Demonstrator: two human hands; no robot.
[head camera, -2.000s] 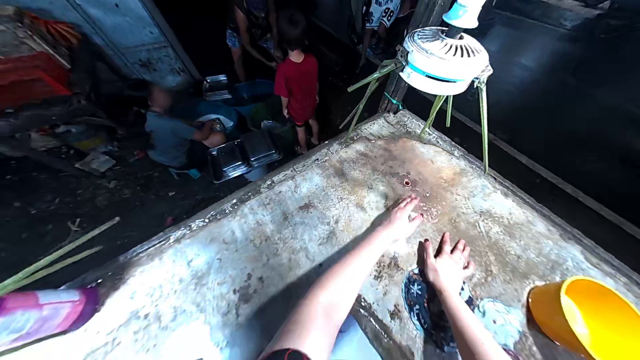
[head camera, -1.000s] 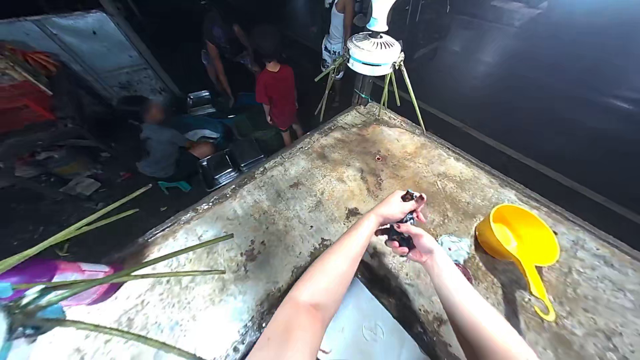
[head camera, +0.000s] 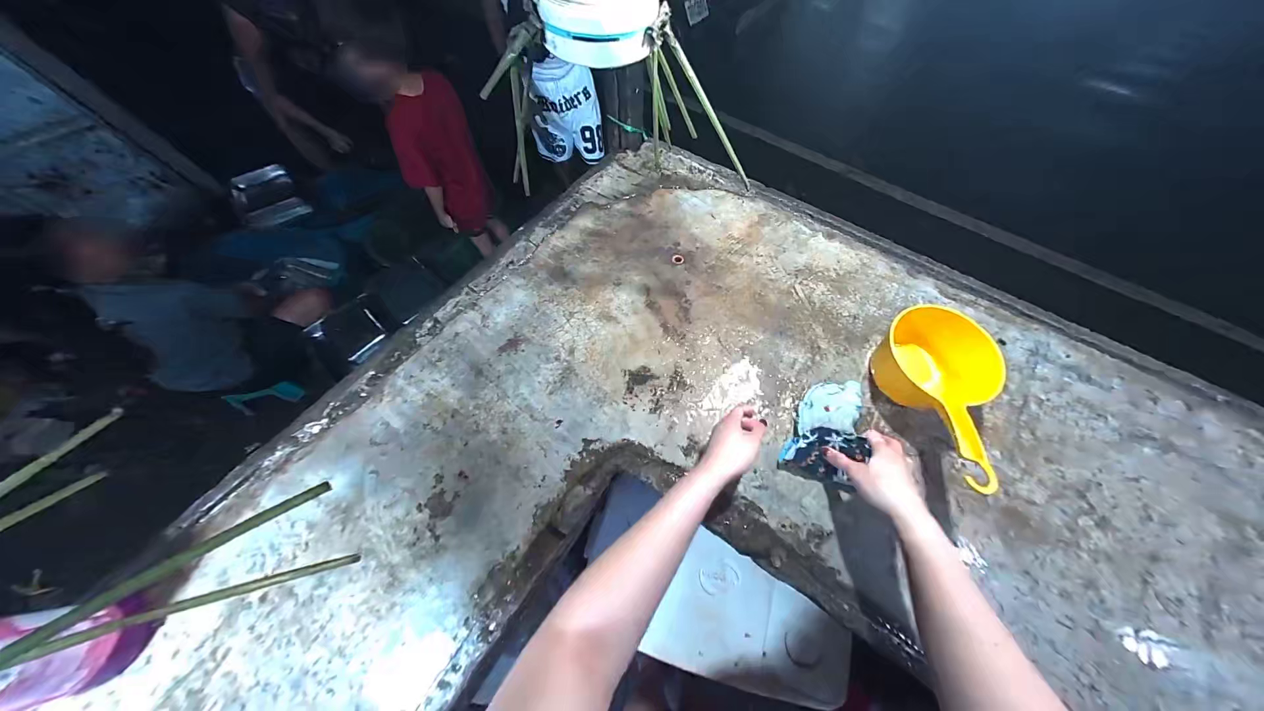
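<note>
My right hand (head camera: 879, 472) grips a small dark blue patterned cloth (head camera: 826, 454) at its right edge, low over the concrete slab. A light blue cloth (head camera: 831, 406) lies just beyond and against the dark one. To the left of both, my left hand (head camera: 737, 440) has its fingers curled in and holds nothing that I can see; whitish suds or wet residue (head camera: 733, 385) lie on the slab past its fingertips. A yellow plastic dipper (head camera: 938, 357) with a hooked handle stands to the right of the cloths.
The worn concrete slab (head camera: 513, 365) has a notch near me with a pale plastic lid (head camera: 731, 583) below it. A white container on green stalks (head camera: 597, 30) stands at the far corner. Green stalks (head camera: 188, 548) cross the left. People, one in a red shirt (head camera: 434, 138), are beyond the left edge.
One second ago my hands were together on the bunched dark cloth. Now they are apart, with the dark cloth down at the right beside the light blue one.
</note>
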